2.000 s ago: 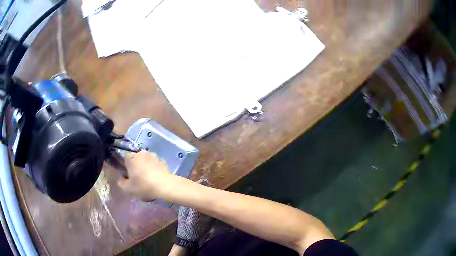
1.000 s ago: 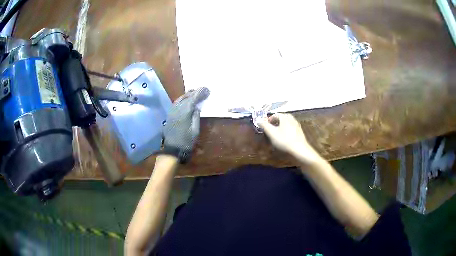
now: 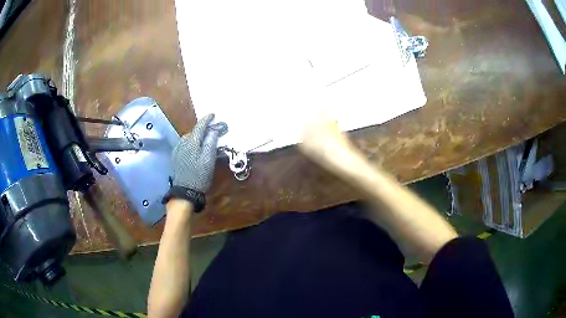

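A white fabric lay [image 3: 273,68] with thin marker lines lies in front of me. My left hand [image 3: 193,156], in a grey mesh glove, rests at its near left corner, with its fingertips on the white top and nothing seen in its grasp. A silver clamp [image 3: 239,164] sits on the near edge just right of the glove. My bare right hand [image 3: 319,135] is over the near edge further right, blurred and washed out against the white, so its fingers are unclear. Another silver clamp [image 3: 412,46] is on the right edge.
The cutting machine's blue and dark motor [image 3: 34,180] stands at the left, with its silver base plate [image 3: 139,164] on the brown table [image 3: 484,93]. Its handle [image 3: 113,227] points towards me. An open carton [image 3: 496,192] with scraps is on the floor at right.
The near-edge clamp sits further left, close to the glove, and my right hand is off it. The view has shifted, so the lay appears further left. Earlier my right hand was on the machine.
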